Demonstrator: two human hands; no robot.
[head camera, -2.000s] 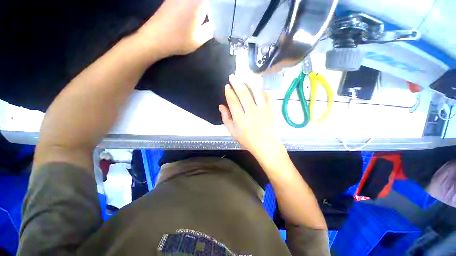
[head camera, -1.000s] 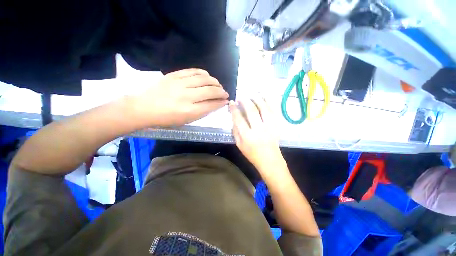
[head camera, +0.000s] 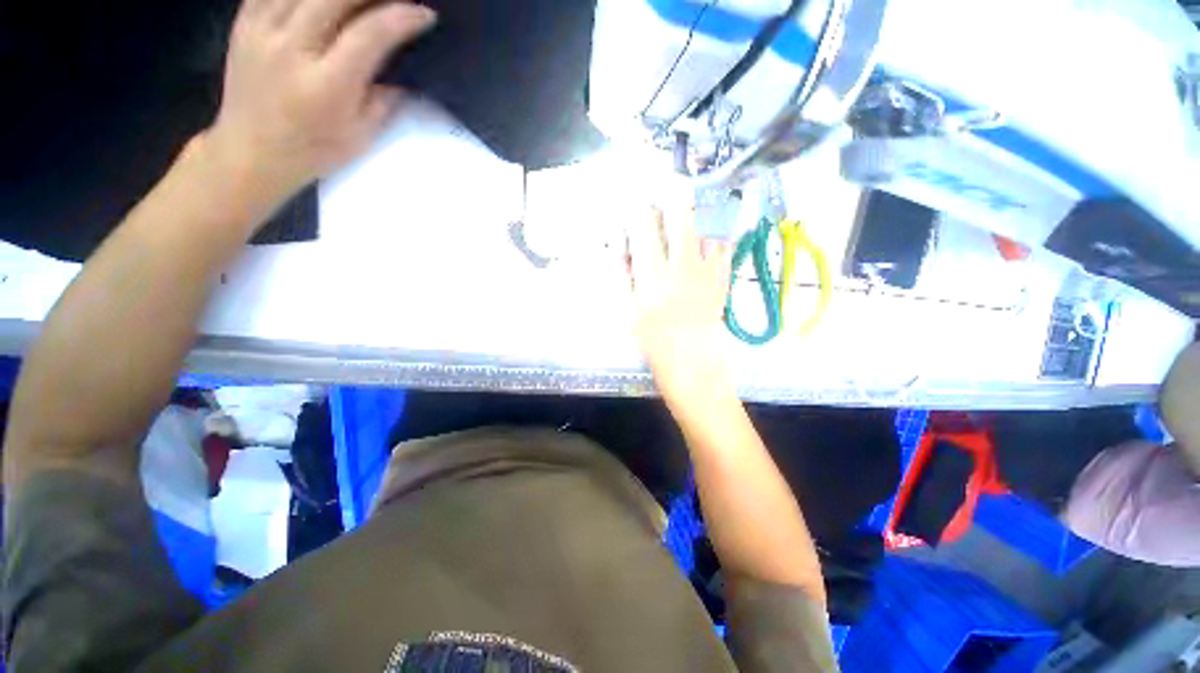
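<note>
A black fabric piece (head camera: 520, 79) lies on the white table left of the needle area, its lower corner near the machine head. My left hand (head camera: 309, 79) is over the black fabric at upper left, fingers bent; whether it grips the fabric cannot be told. My right hand (head camera: 678, 283) lies on the table below the machine head, fingers spread, partly washed out by glare, with nothing visible in it. The white and blue sewing machine (head camera: 961, 158) stands at upper right. The needle area is mostly lost in glare.
Scissors with green and yellow handles (head camera: 753, 283) lie just right of my right hand. A dark flat rectangle (head camera: 892, 237) lies further right. The table's grey edge (head camera: 526, 375) runs in front of me. Blue crates (head camera: 941, 618) and a red frame (head camera: 980, 460) are below; another person's sleeve (head camera: 1132, 506) shows at right.
My left hand has moved away from my right hand, up and left over the black fabric. The fabric's lower edge by the needle now slants, with white table showing below it.
</note>
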